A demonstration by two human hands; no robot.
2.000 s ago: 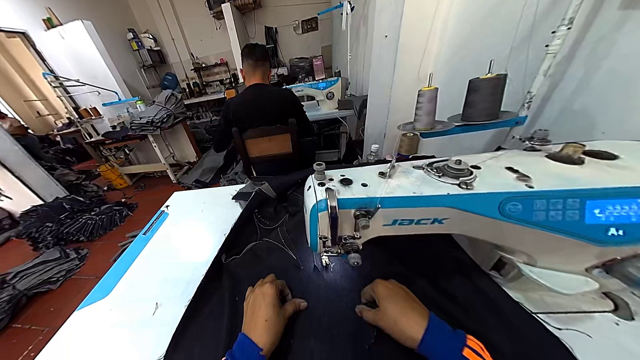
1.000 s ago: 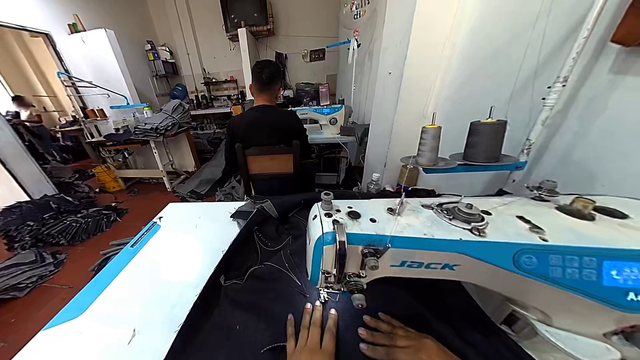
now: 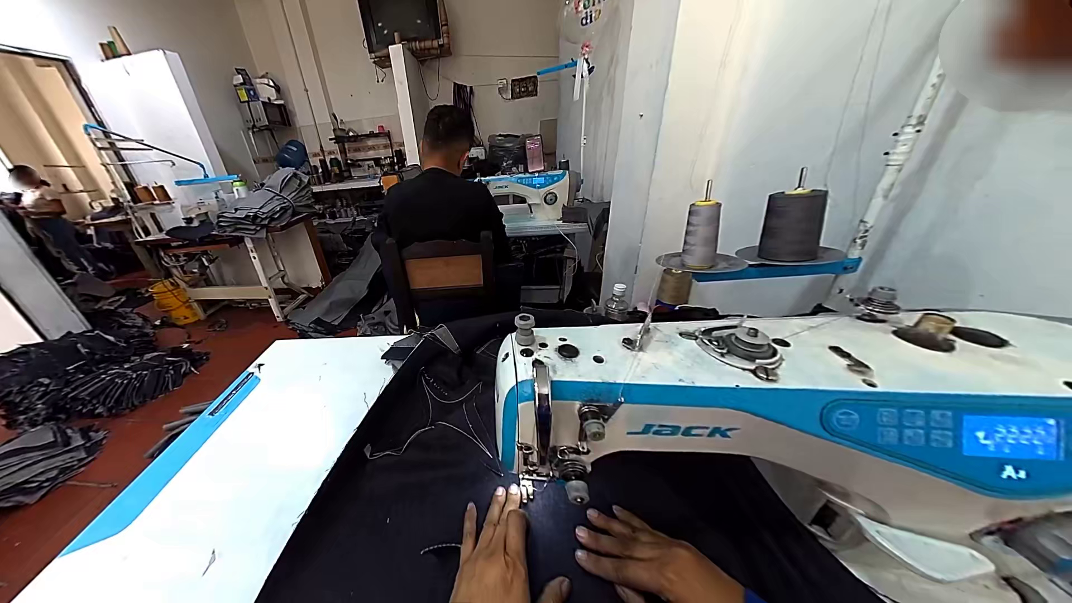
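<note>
Dark fabric (image 3: 377, 536) lies under the needle area of a white and blue Jack sewing machine (image 3: 720, 410). My left hand (image 3: 494, 553) rests flat on the fabric, its fingertips just left of and below the presser foot (image 3: 527, 490). To the right of the foot, my right hand (image 3: 645, 553) lies palm down with its fingers spread, pointing left. Neither hand grasps the fabric. Loose pale threads (image 3: 452, 423) trail across the cloth left of the machine head.
A white table (image 3: 243, 469) with a blue edge extends left. Thread cones (image 3: 793, 226) stand on a rack behind the machine. A seated person (image 3: 444, 201) faces away ahead, at another machine (image 3: 536, 193). Piles of dark cut fabric (image 3: 92, 368) lie on the floor at left.
Two seconds ago both hands had curled fingers on the fabric; now they lie flatter, with fingers extended. My left hand has shifted slightly left since one second ago. The view has tilted up since the first frame.
</note>
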